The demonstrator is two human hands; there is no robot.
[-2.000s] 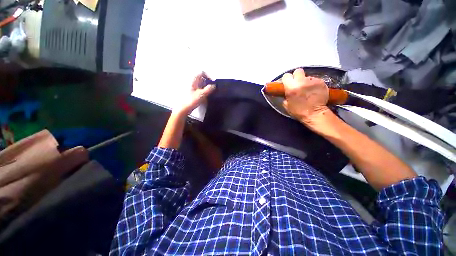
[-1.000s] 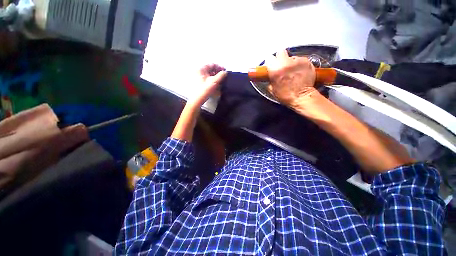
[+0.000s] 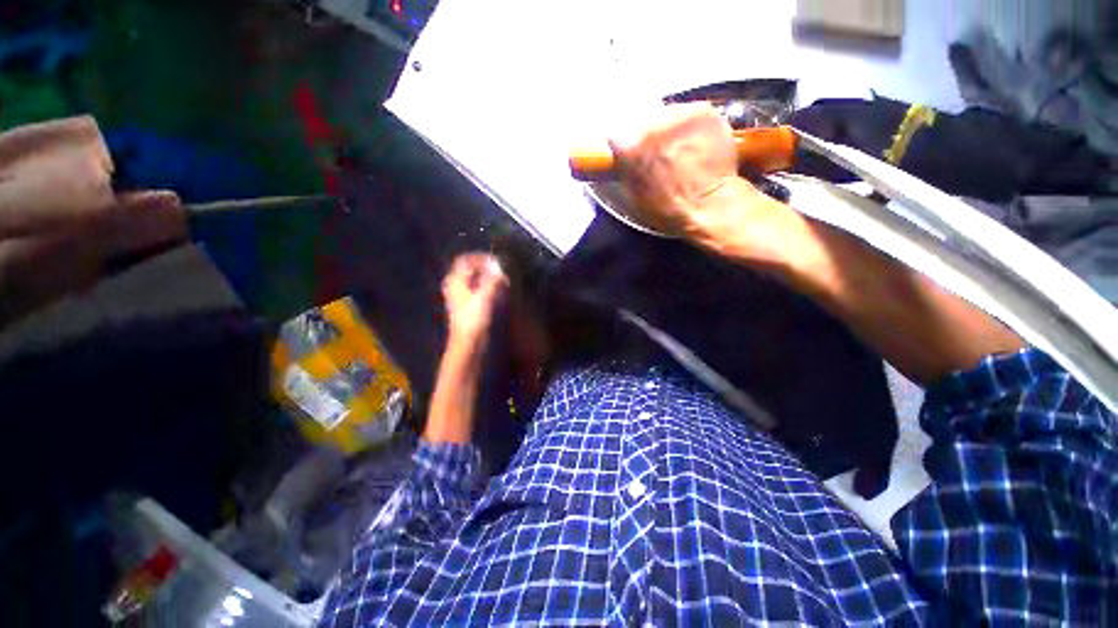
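My right hand [image 3: 678, 166] is closed around the orange-brown handle of the steam iron [image 3: 763, 113], near the front edge of the white pressing table [image 3: 539, 98]. The iron sits at the upper edge of the black garment piece [image 3: 748, 313], which hangs over the table's front edge towards my body. A thin light line shows along the black cloth. My left hand [image 3: 475, 294] is off the table, left of the cloth, blurred, with its fingers curled. Whether it holds anything cannot be told.
White hoses [image 3: 944, 245] trail right from the iron. A tan block [image 3: 850, 17] lies at the table's far side. Grey cloth [image 3: 1042, 92] is at far right. A yellow taped package [image 3: 340, 378] and brown-pink cloth [image 3: 55, 184] are at left.
My left hand has left the black cloth and moved down off the table edge. The iron has moved left along the cloth. The view has shifted, showing more of the package at left.
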